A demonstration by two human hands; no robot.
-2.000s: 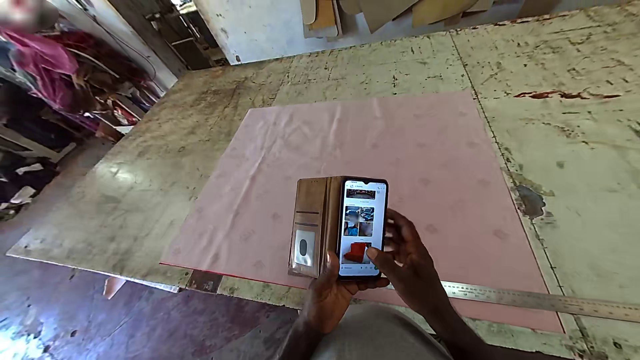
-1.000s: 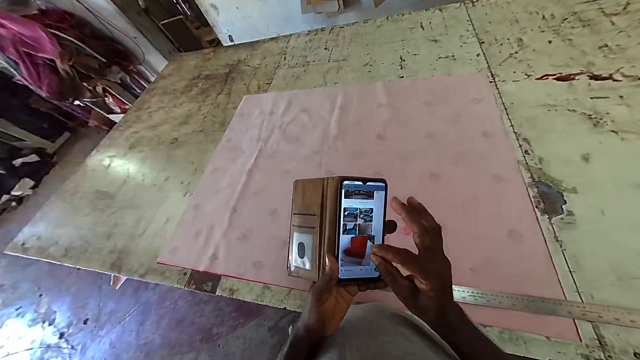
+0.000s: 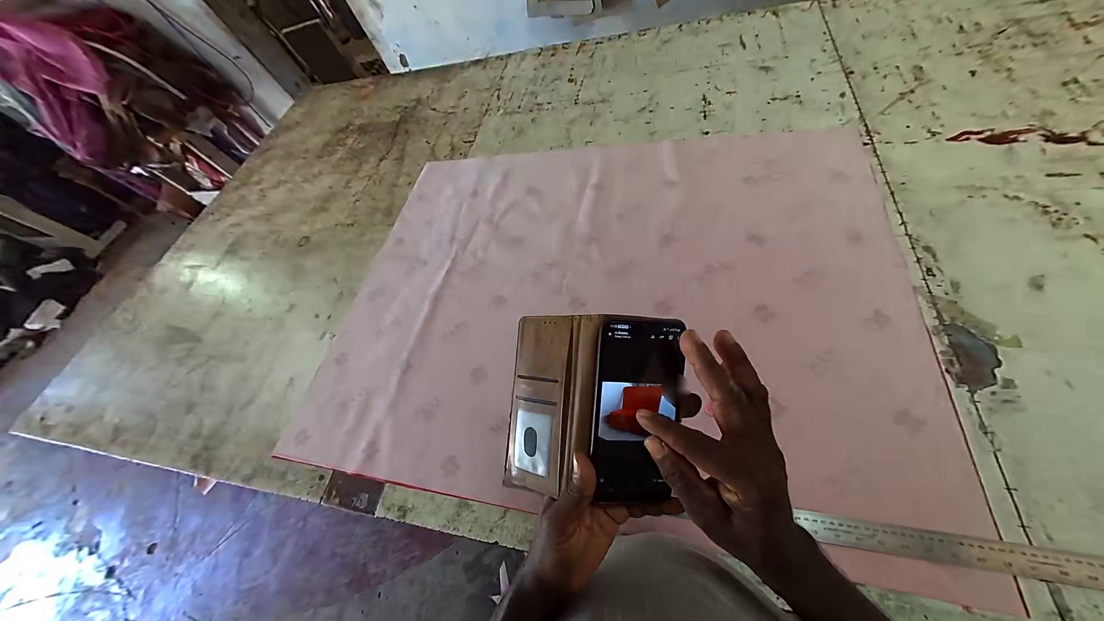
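My left hand (image 3: 576, 535) holds a smartphone (image 3: 634, 474) in an open brown folio case (image 3: 543, 354) from below, its thumb along the phone's lower left edge. On the dark screen is a picture of a red object on a pale ground. Over the screen's lower right is my right hand (image 3: 724, 448), thumb and index finger close together near the picture, the other fingers raised and spread; it grips nothing. Beneath both hands lies a large pink sheet (image 3: 655, 224) with faint marks and a red lower edge. A steel ruler (image 3: 931, 539) lies on it at the lower right.
The worn, pale green work table (image 3: 285, 250) has a dark seam and a damaged patch (image 3: 973, 354) at the right. Piled cloth (image 3: 69, 78) and other items are at the upper left, beyond the table's edge. A white wall (image 3: 457, 30) stands behind the table.
The phone's screen has changed from a light page with several pictures to one picture on a dark ground. My right hand's index finger and thumb have moved up the screen since one second ago.
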